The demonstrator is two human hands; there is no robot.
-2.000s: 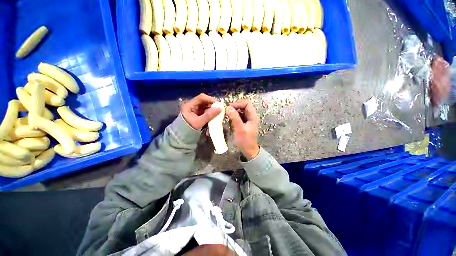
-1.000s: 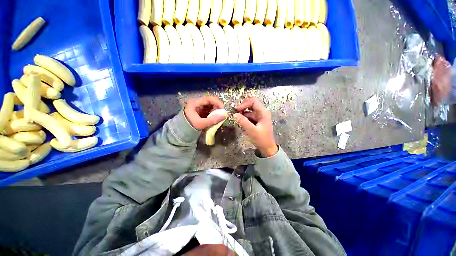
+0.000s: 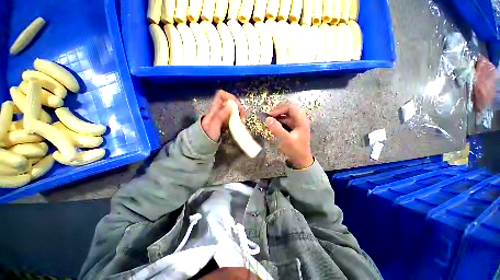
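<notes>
My left hand (image 3: 218, 116) holds a pale yellow imitation banana (image 3: 241, 134) by its upper end; its cut lower end points down and right, over the table. My right hand (image 3: 292, 133) is apart from the banana, to its right, with fingers pinched on a small dark thin tool (image 3: 265, 114), mostly hidden in the fingers. Yellow crumbs (image 3: 266, 101) lie scattered on the speckled worktable (image 3: 351, 123) around and beyond the hands.
A blue tray (image 3: 263, 71) at the top holds bananas in two neat rows. A blue tray (image 3: 109, 104) at left holds a loose banana pile. White scraps (image 3: 376, 143) and clear film (image 3: 438, 101) lie right. Ribbed blue crates (image 3: 405, 202) stand below right. A blurred pinkish shape (image 3: 484, 85) is far right.
My hands have moved apart. The banana, earlier between both hands, is now in my left hand alone and turned with its lower end to the right. The trays shift slightly in view.
</notes>
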